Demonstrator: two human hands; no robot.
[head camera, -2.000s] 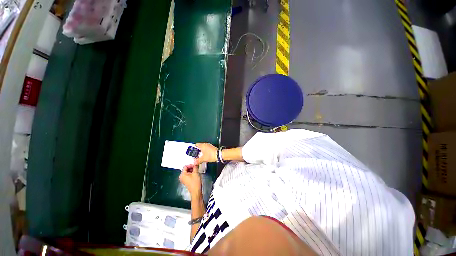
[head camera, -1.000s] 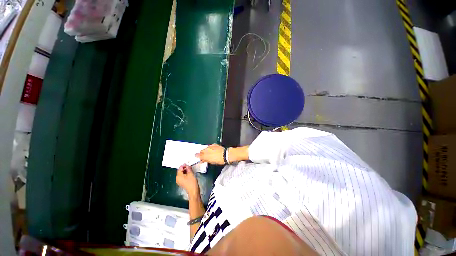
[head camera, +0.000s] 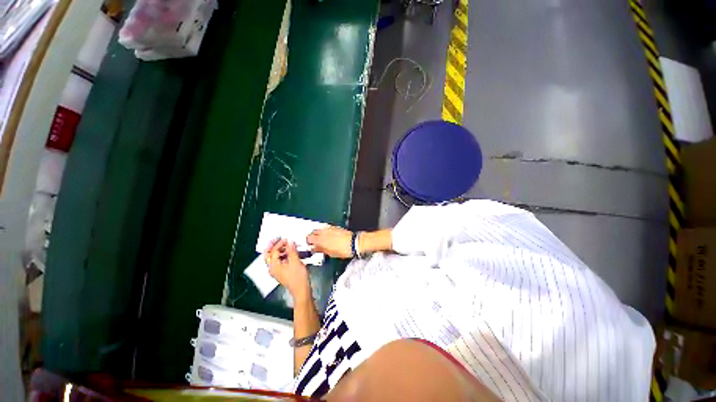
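Note:
A flat white stack of empty bags (head camera: 275, 227) lies on the green bench. A loose white bag (head camera: 262, 278) sticks out below and left of my left hand (head camera: 287, 263), whose fingers are pinched on it. A small dark smartwatch (head camera: 305, 254) shows edge-on between my hands, partly hidden by fingers. My right hand (head camera: 331, 242) holds it from the right; its strap is hard to make out. A white tray (head camera: 235, 316) with cloudy bagged watches and grey faces is at the bottom left.
The green bench (head camera: 318, 118) has thin loose strands on it. A round blue stool (head camera: 437, 161) stands right of the bench. A white box with pinkish contents (head camera: 166, 27) is at the top left. Cartons (head camera: 696, 259) line the right edge.
My left hand has moved up and left over the stack, and a loose bag now shows beside it. The watch face, visible earlier, is now mostly hidden. The view has shifted slightly.

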